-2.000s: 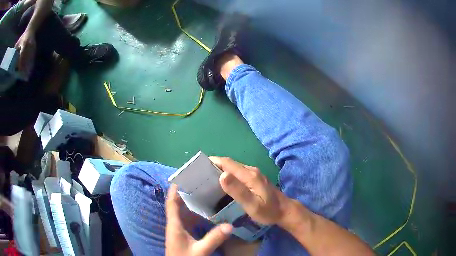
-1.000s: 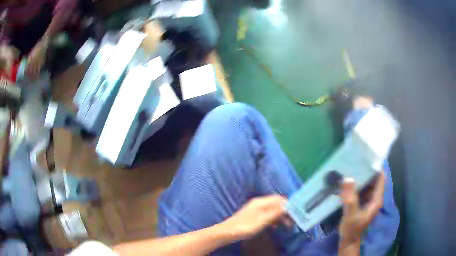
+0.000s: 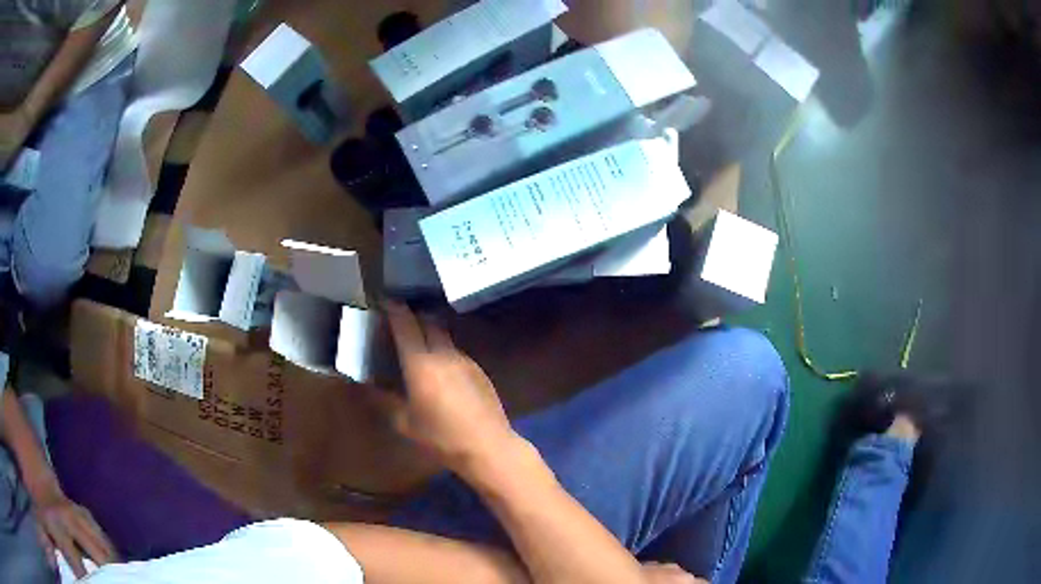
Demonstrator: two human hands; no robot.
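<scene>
My right hand (image 3: pixel 451 394) reaches across to the left, with its fingers around the near end of an open carton (image 3: pixel 306 331). This carton lies low with its open grey-white end and flaps facing left. A second open carton (image 3: pixel 203 280) lies beside it. My left arm crosses the bottom of the view; my left hand (image 3: pixel 676 574) is mostly cut off by the bottom edge, so its grip is hidden. Beyond my right hand, a printed carton with text (image 3: pixel 559 217) lies against a carton with a dark product picture (image 3: pixel 519 120).
Another carton (image 3: pixel 479 51) lies behind the pile, and one stands at the back left (image 3: pixel 285 69). Black tubes (image 3: pixel 363 165) stand beside it. A white-ended carton (image 3: pixel 740 260) is near my knee. Brown corrugated cardboard (image 3: pixel 228 422) lies at left. Neighbouring people's arms (image 3: pixel 46 502) show at the left edge.
The view has swung left to the carton pile. My right hand has moved from over my legs to the open cartons. My left hand has dropped to the bottom edge.
</scene>
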